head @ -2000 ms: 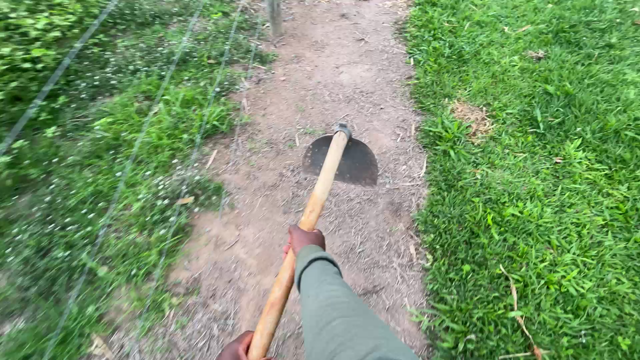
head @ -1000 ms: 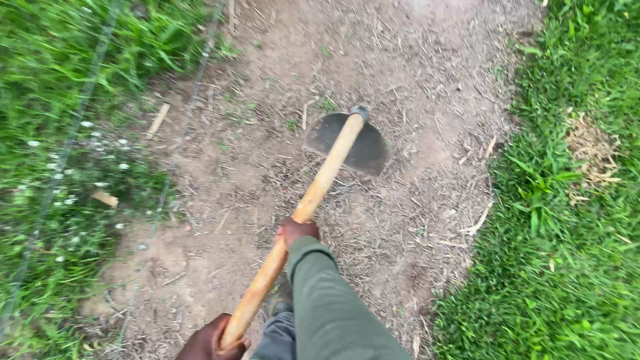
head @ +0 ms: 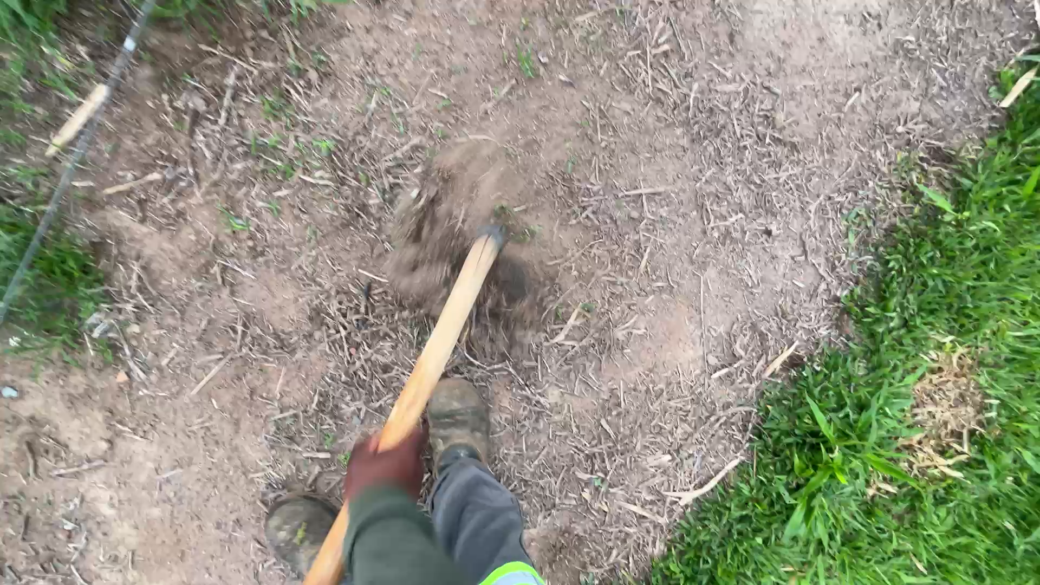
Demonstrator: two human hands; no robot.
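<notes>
A hoe with a pale wooden handle (head: pixel 439 349) slants up from the bottom edge. My right hand (head: pixel 386 467), below a dark green sleeve, is shut around the lower part of the handle. My left hand is out of view. At the handle's far end, the metal collar (head: pixel 493 234) shows at ground level, while the hoe blade is blurred and mostly hidden by soil. Loose soil (head: pixel 455 211) is blurred by motion around and beyond the collar.
Two worn boots, one (head: pixel 459 418) right of the handle and the other (head: pixel 301 528) left of it, stand on a dirt path strewn with dry stalks. Grass (head: pixel 918 455) borders the right side. A fence wire (head: pixel 69 171) crosses the upper left, near a wood piece (head: pixel 77 120).
The hoe head has come down to the ground, and soil is now stirred up around it. My left hand has gone out of view at the bottom. The view tilts further down.
</notes>
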